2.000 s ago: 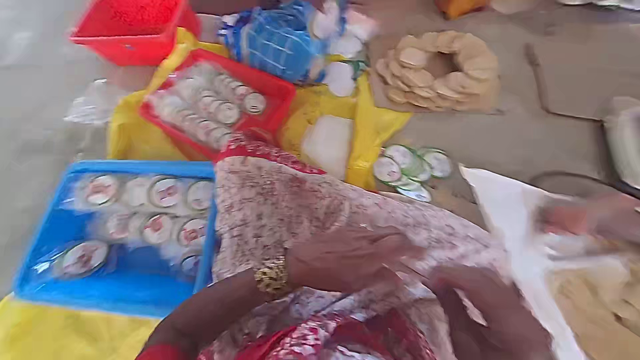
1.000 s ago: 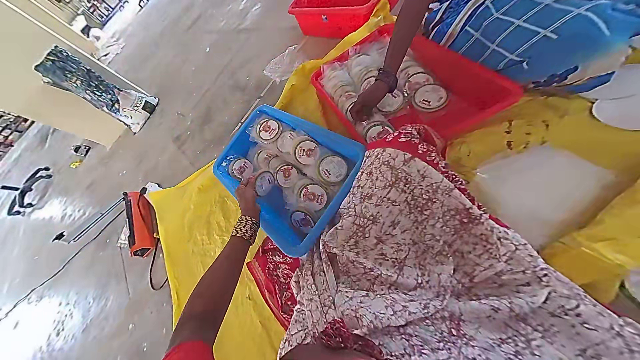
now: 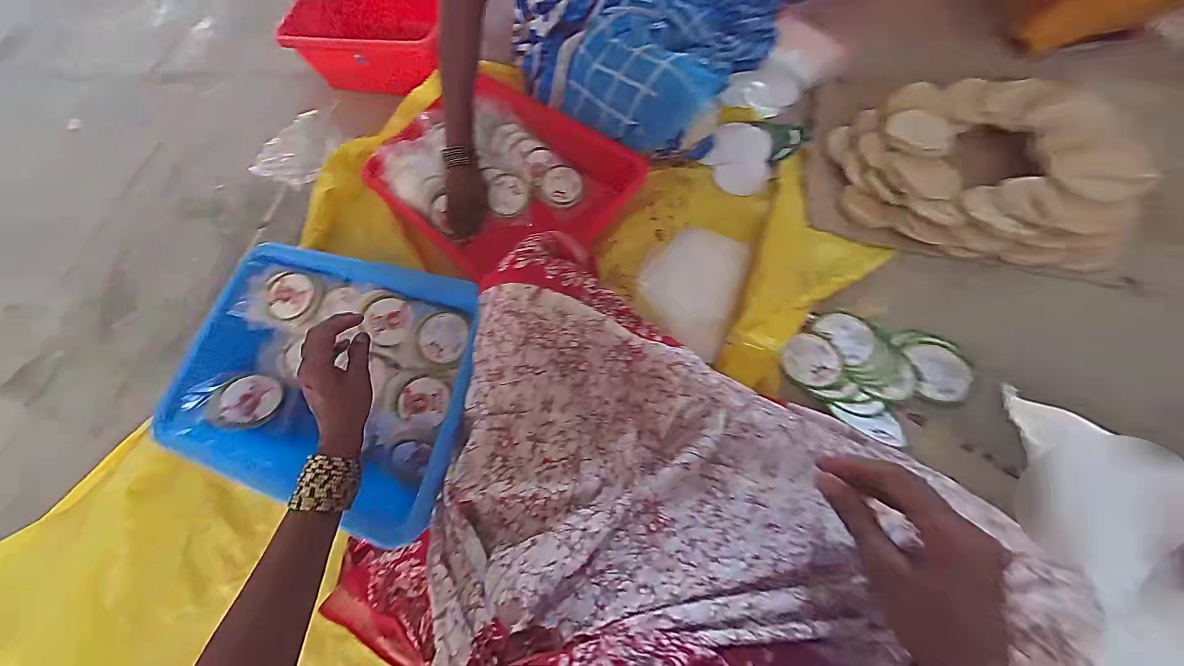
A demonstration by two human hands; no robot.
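Note:
My left hand (image 3: pixel 339 382), a patterned bangle at its wrist, is over the blue plastic tray (image 3: pixel 231 455). Its fingers are curled and apart, with nothing seen between them; whether it touches the packs cannot be told. Several clear plastic packs with round printed labels, such as the pack at the left (image 3: pixel 250 400), lie in the tray. My right hand (image 3: pixel 916 546), blurred, is above the patterned cloth (image 3: pixel 592 444) over my lap, thumb and fingers apart and empty. Loose round labels with green edges (image 3: pixel 846 340) lie on the floor beyond it.
A co-worker's hand (image 3: pixel 465 199) reaches into a red tray (image 3: pixel 606 171) of similar packs. Another red tub (image 3: pixel 370 55) stands behind. Flat tan discs (image 3: pixel 999 199) form a ring at the right. A whitish packet (image 3: pixel 694 277) rests on yellow sheeting (image 3: pixel 166 546); white material (image 3: pixel 1101 490) is at the right.
My left hand has moved from the blue tray's left edge to over its packs. My right hand, out of view one second ago, shows again. The view has swung right.

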